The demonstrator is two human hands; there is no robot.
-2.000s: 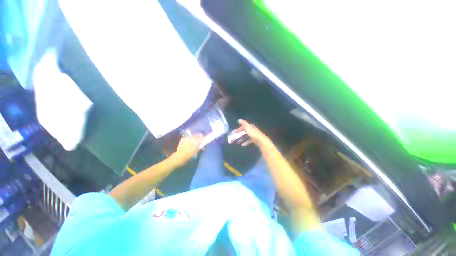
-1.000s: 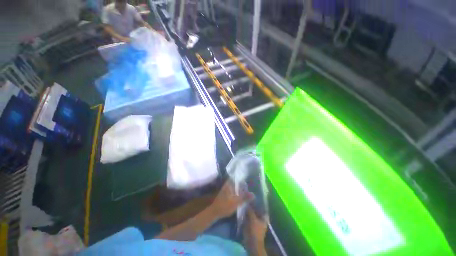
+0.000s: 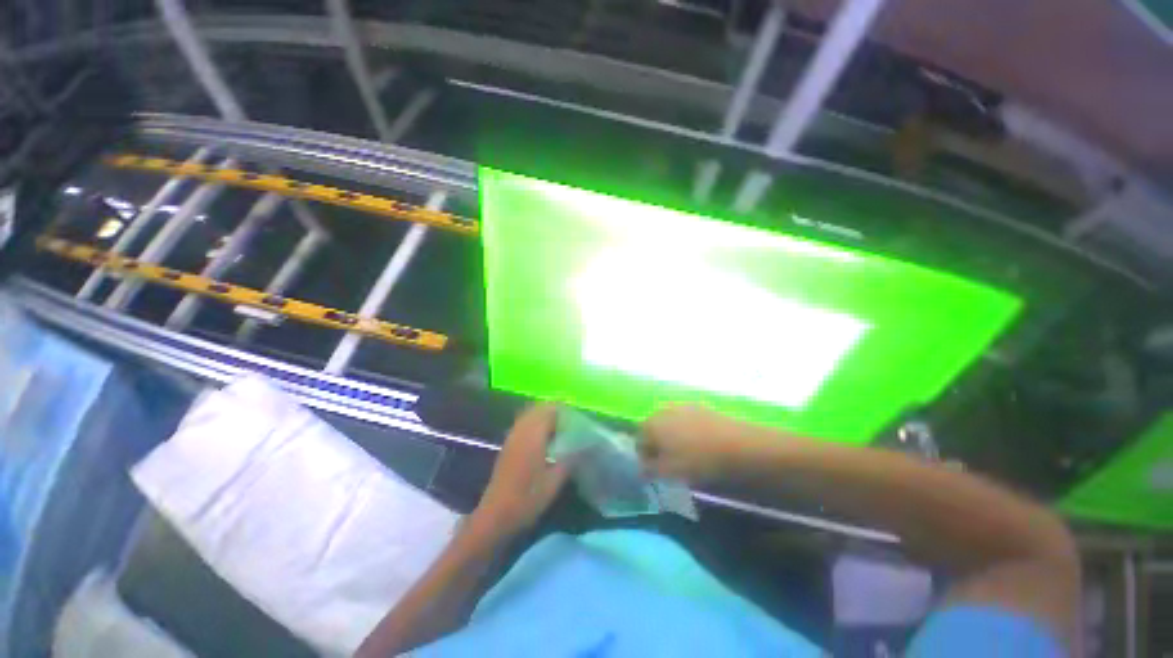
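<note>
A small clear bag (image 3: pixel 615 473) with something indistinct inside is held between my two hands, in front of my chest at the line's near edge. My left hand (image 3: pixel 527 465) grips its left upper side. My right hand (image 3: pixel 682 444) grips its upper right side, with the fingers closed. Just beyond my hands a television set (image 3: pixel 540 309) lies on the line, its screen glowing bright green with a white box. My right forearm passes in front of the set's near edge.
The conveyor line with yellow roller strips (image 3: pixel 302 309) runs to the left. A folded white stack of bags (image 3: pixel 290 514) lies at near left, beside pale blue sheets (image 3: pixel 45 424) and a white bundle (image 3: pixel 109 626). Another green screen (image 3: pixel 1132 476) shows at far right.
The view has turned right, so the set is now straight ahead and the white stack at the left. My hands still hold the clear bag, now in front of the set.
</note>
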